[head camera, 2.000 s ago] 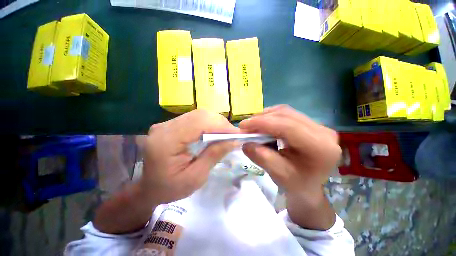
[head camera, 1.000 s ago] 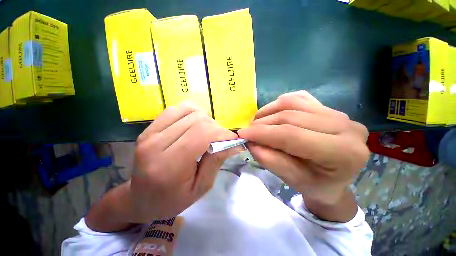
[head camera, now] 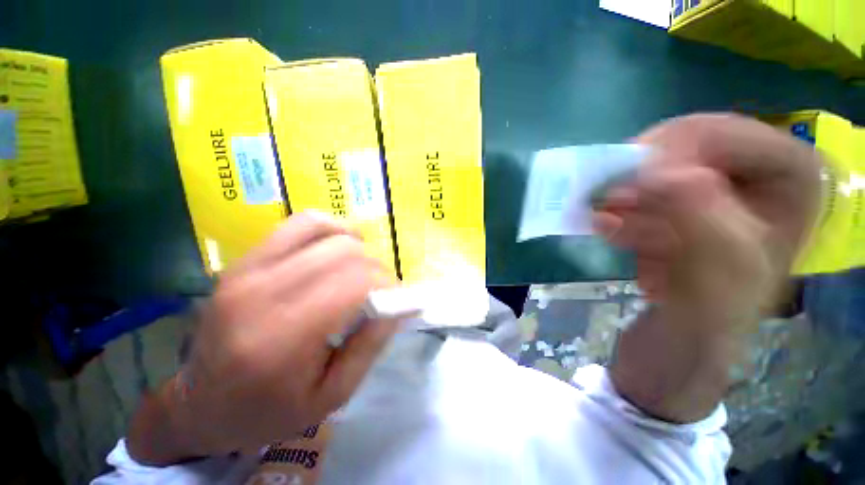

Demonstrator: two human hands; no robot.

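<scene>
Three yellow cartons stand side by side in front of me. The left carton (head camera: 223,161) and the middle carton (head camera: 327,123) each carry a pale label beside the black lettering. The right carton (head camera: 432,142) shows plain yellow beside its lettering. My right hand (head camera: 707,204), blurred, pinches a whitish label (head camera: 569,189) by its right edge, above the bench right of the cartons. My left hand (head camera: 285,327) holds a folded white label strip (head camera: 396,303) at the bench's near edge, below the middle carton; most of the strip is hidden by the fingers.
A labelled carton (head camera: 38,133) stands at the far left of the dark green bench (head camera: 560,85). More yellow cartons (head camera: 839,204) stand at the right, partly behind my right hand, and others (head camera: 759,33) at the upper right beside a white sheet (head camera: 637,8). A blue stool (head camera: 114,327) is below left.
My hands have parted. My right hand has moved right and up with a label, away from the strip. My left hand keeps the strip. The view has also shifted.
</scene>
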